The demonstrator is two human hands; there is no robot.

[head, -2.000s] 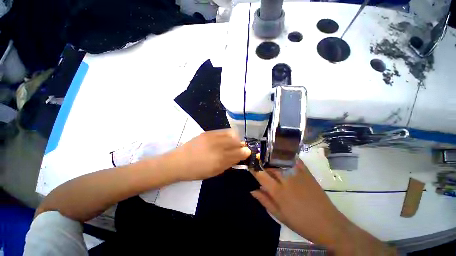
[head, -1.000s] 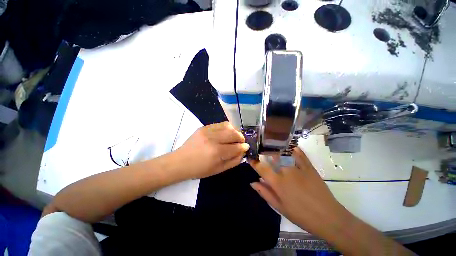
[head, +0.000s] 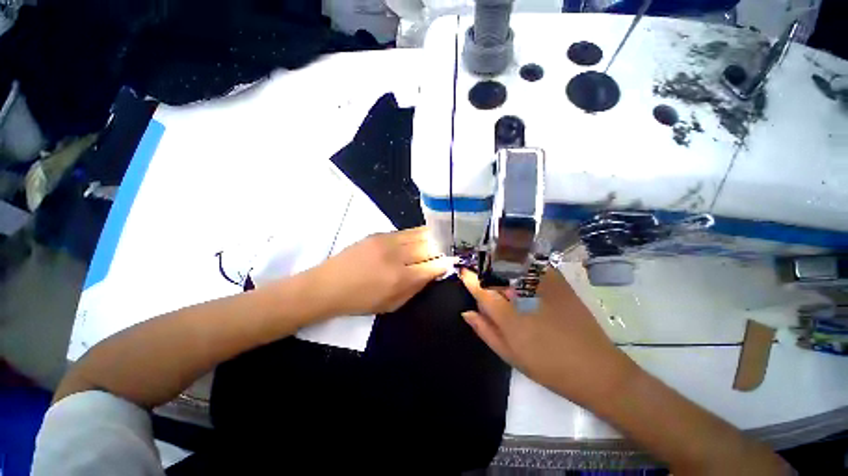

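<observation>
A black garment panel [head: 363, 400] lies in front of the needle and hangs over the table's front edge. Its black far end [head: 386, 158] shows beyond my left hand, beside the machine head. My left hand [head: 377, 272] lies on the cloth left of the needle, fingertips close to the presser foot area. My right hand [head: 535, 325] lies on the cloth just right of the needle, partly behind the shiny thread take-up guard [head: 518, 209]. The presser foot is mostly hidden by fingers and guard. A white pattern piece or cloth [head: 346, 333] lies under my left forearm.
The white lockstitch sewing machine [head: 595, 158] fills the upper right. A brown tab [head: 753, 355] is stuck on the table at right, near a metallic cluster [head: 830, 325]. Black cloth [head: 186, 46] is heaped at the far left. A dark thread end [head: 228, 271] lies left of my forearm.
The black panel has shifted slightly at the needle, and its lower right edge lies a little further left. Both hands stay by the needle. The camera view has shifted.
</observation>
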